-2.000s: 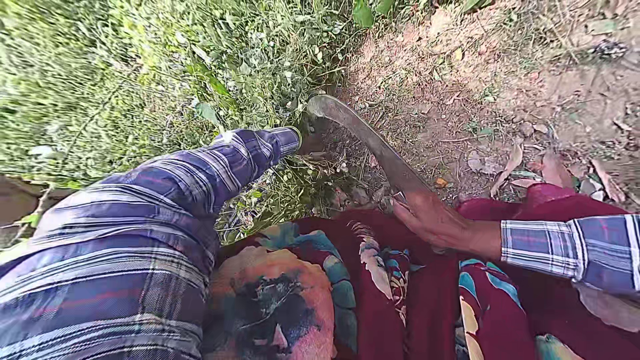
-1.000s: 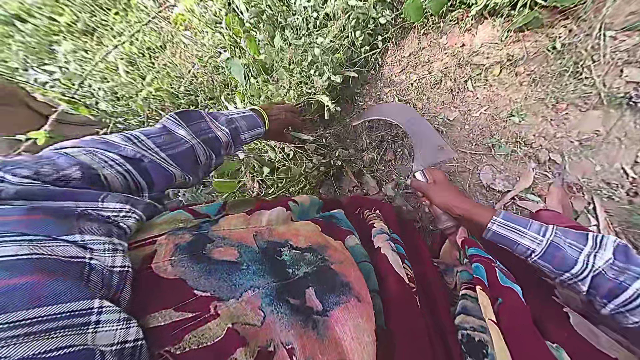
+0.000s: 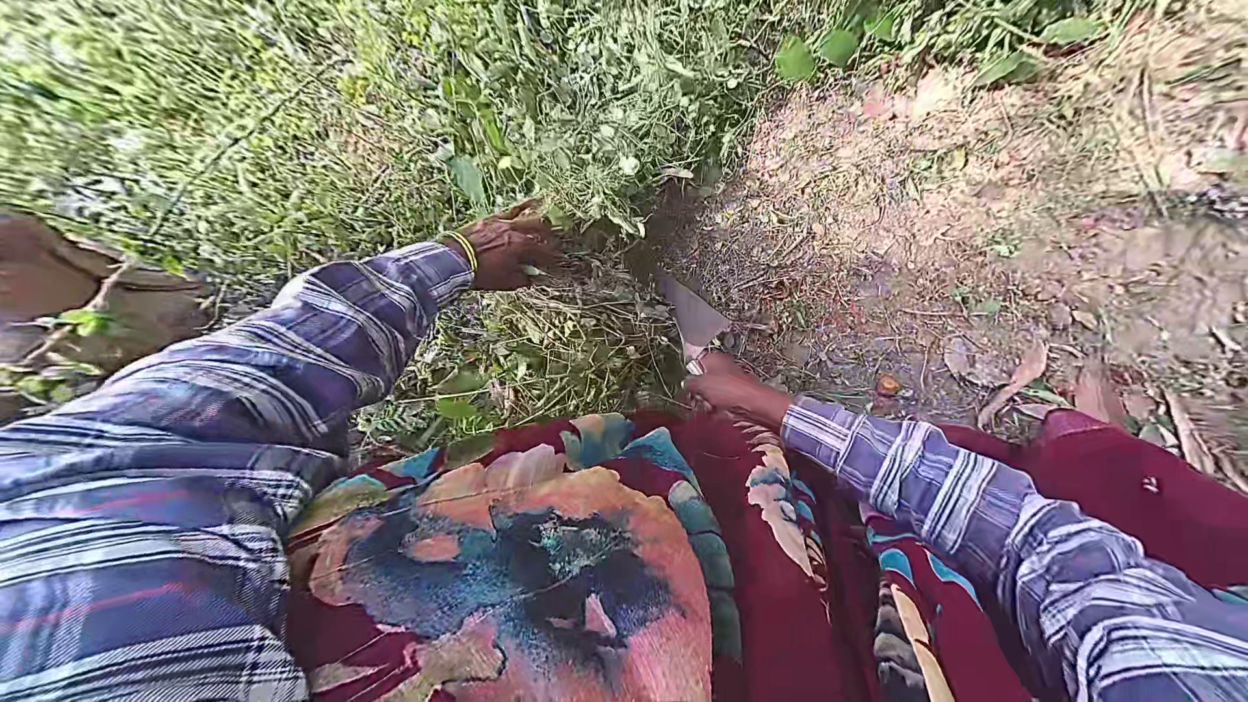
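My right hand [image 3: 726,382] is closed around the handle of a sickle, low at the middle of the view. The sickle's wide metal blade [image 3: 694,314] points up and left, and its far end is lost among the stems and shadow. My left hand [image 3: 509,250], with a yellow bangle at the wrist, is at the edge of the standing green plants [image 3: 604,146], its fingers curled around stems at their base. Some fingers are hidden by foliage. Below and between the hands lies a heap of loose greenery [image 3: 546,356].
Bare soil [image 3: 858,224] with dry litter spreads at the right. Dry leaves [image 3: 1019,380] lie near my right sleeve. Large brown stones or clods [image 3: 97,283] are at the far left, with a thin twig before them. Patterned maroon cloth [image 3: 780,585] covers my lap.
The sickle's curved blade, in plain sight over the soil a second ago, now reaches into the stems near my left hand. Two seconds ago my left hand was hidden in the plants.
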